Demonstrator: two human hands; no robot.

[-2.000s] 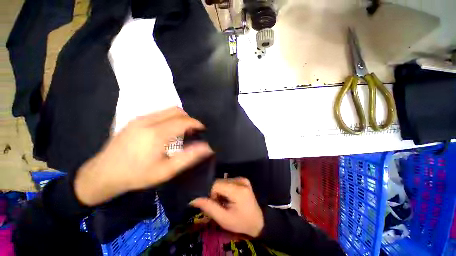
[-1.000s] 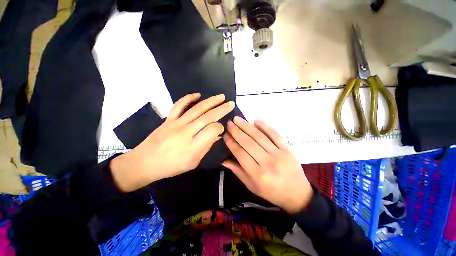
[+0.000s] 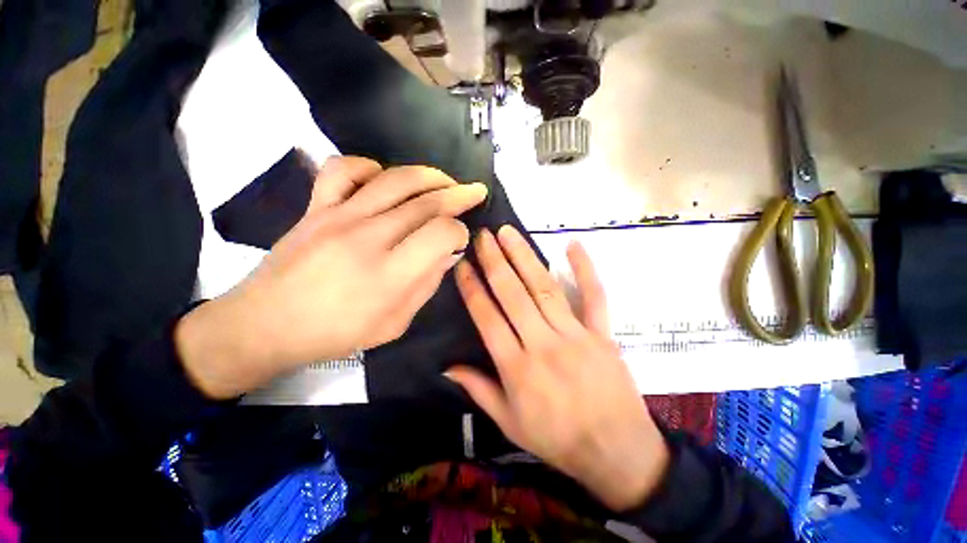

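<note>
A black fabric panel [image 3: 361, 90] runs from the top left past the presser foot [image 3: 479, 115] and down over the table's front edge. My left hand [image 3: 339, 260] is on the panel with its fingers bent and thumb and fingertips together near the cloth's right edge, below the foot. A small black piece [image 3: 263, 202] shows from under my left hand. My right hand [image 3: 562, 366] lies palm down with fingers spread on the panel, right beside my left fingertips. Whether the cloth is under the foot is hard to tell.
Yellow-handled scissors [image 3: 801, 212] lie right of the needle. Folded black pieces [image 3: 933, 278] lie at the far right. The ridged silver knob [image 3: 562, 140] is beside the needle. More black panels [image 3: 117, 202] lie at left. Blue baskets [image 3: 763, 440] and a red one [image 3: 684, 416] stand below the edge.
Both hands have come together on the panel below the foot. The small dark piece came into view at left, then shifted slightly left and up. My right hand has since flattened with fingers spread.
</note>
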